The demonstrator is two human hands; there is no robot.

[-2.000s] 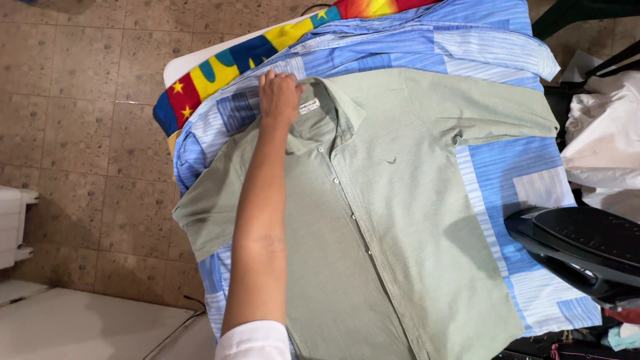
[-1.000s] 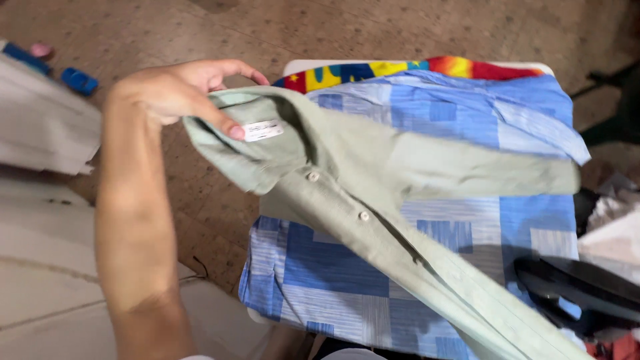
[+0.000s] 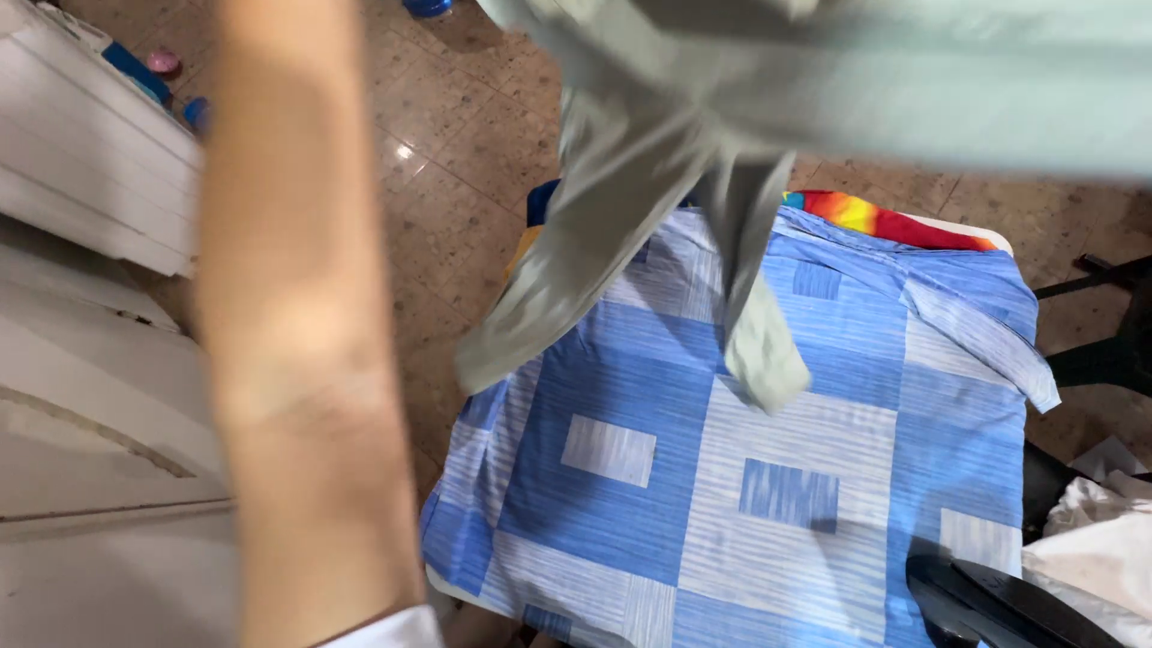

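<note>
A green-grey button shirt (image 3: 630, 180) hangs in the air across the top of the view, blurred, with two sleeves dangling over a table covered with blue patchwork-print cloth (image 3: 792, 423). My left forearm (image 3: 297, 315) reaches up along the left side, and its hand is beyond the top edge, so its hold on the shirt is hidden. My right hand is out of the picture. A black clothes iron (image 3: 1008, 594) rests at the lower right corner of the cloth.
A red, yellow and blue cloth (image 3: 855, 214) lies along the table's far edge. White furniture (image 3: 90, 144) stands at the left. Dark chair legs (image 3: 1107, 360) and a white bag or cloth (image 3: 1098, 540) are at the right. Small blue and pink things lie on the tiled floor (image 3: 441, 225).
The shirt lay spread on the blue cloth, then was lifted by the collar in my left hand; now it hangs above the table. My left hand has gone out of view at the top.
</note>
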